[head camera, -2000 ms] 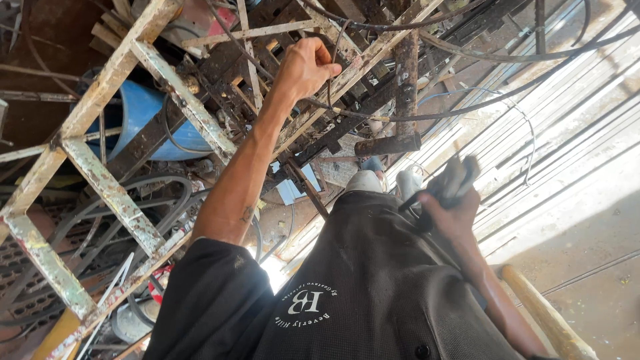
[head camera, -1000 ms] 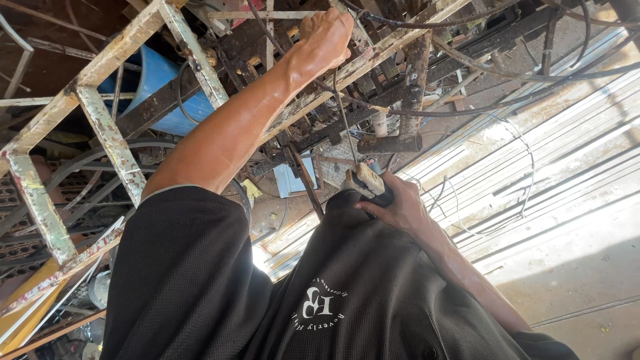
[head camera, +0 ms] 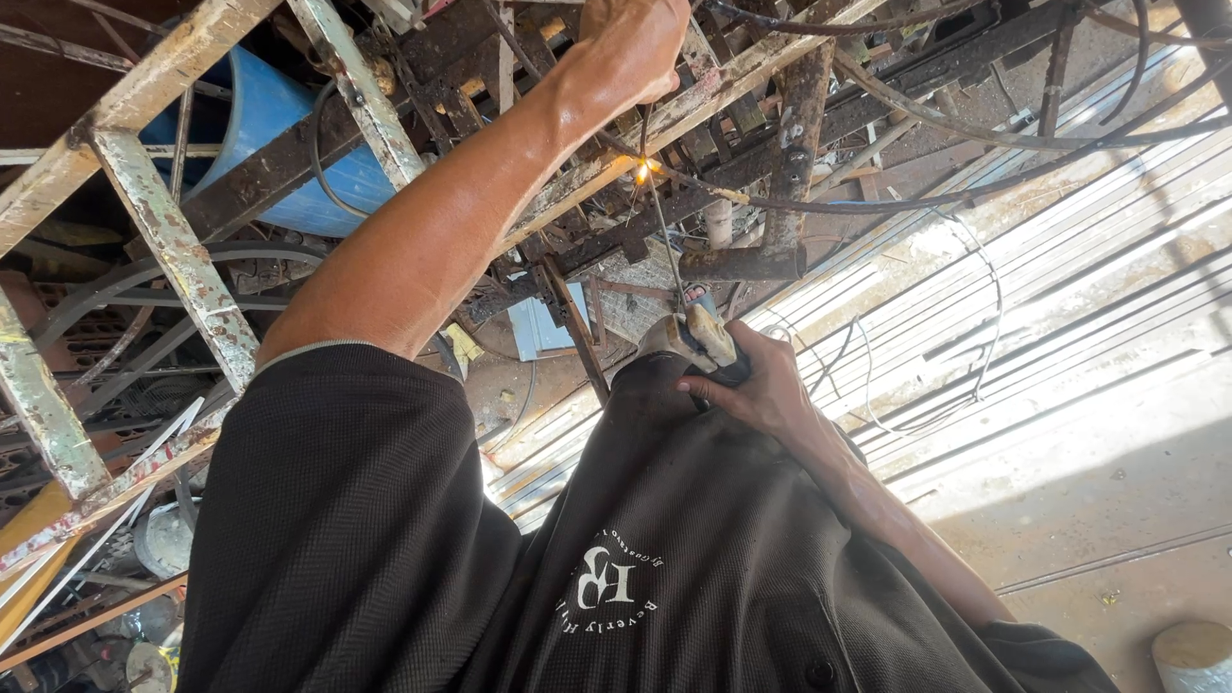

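Observation:
My left hand is at the top centre, its fingers closed around what looks like a thin metal rod; most of its grip is hidden by the hand. Lower down, my right hand grips a welding electrode holder with a pale, worn jaw. A thin welding electrode runs up from the holder. At its upper tip, a bright orange arc with sparks glows beside the edge of a rusty, paint-flecked metal bar, just below my left hand.
A paint-flecked metal frame stands at left, before a blue plastic barrel. Dark cables loop across the upper right. Long metal bars lie on the floor at right. Rusty scrap metal crowds the top.
My right hand has brought the electrode holder from the right toward the middle. An arc now burns at the electrode's tip; none shows in the earlier frames. The view has shifted somewhat.

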